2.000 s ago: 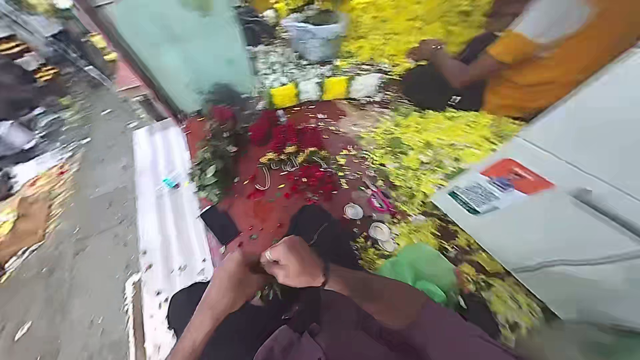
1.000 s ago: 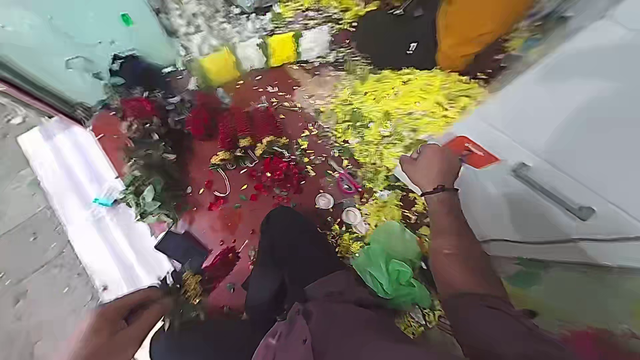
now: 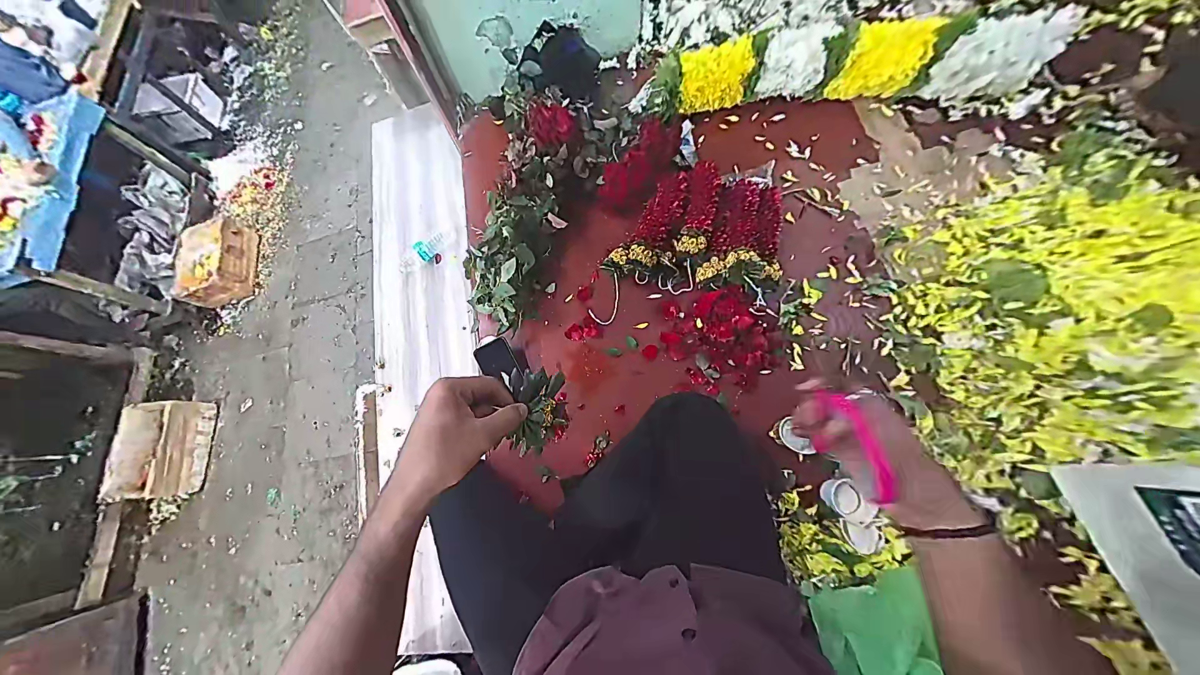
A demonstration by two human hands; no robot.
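Observation:
My left hand (image 3: 464, 427) pinches a small bunch of green leaves with red and yellow flowers (image 3: 539, 412) beside a dark phone (image 3: 497, 358). On the right, my right hand (image 3: 867, 450), blurred, has its fingers through the pink handles of scissors (image 3: 867, 445); the blades cannot be made out. Red flower garlands with yellow flower ends and white strings (image 3: 717, 225) lie on the red floor. Just below them is a heap of loose red petals (image 3: 717, 328). Stems with green leaves (image 3: 506, 262) and red roses (image 3: 551, 124) lie to their left.
A yellow and white flower garland (image 3: 797, 66) crosses the back. Yellow petals (image 3: 1078, 291) spread at right. Small white round containers (image 3: 848, 502) and a green plastic bag (image 3: 877, 619) are near my right arm. A white ledge (image 3: 417, 309) borders the walkway at left.
The pink scissors lay on the floor in the earlier frames and are now in my right hand. That hand reached toward the yellow petals one second ago and has since come back. The view has shifted.

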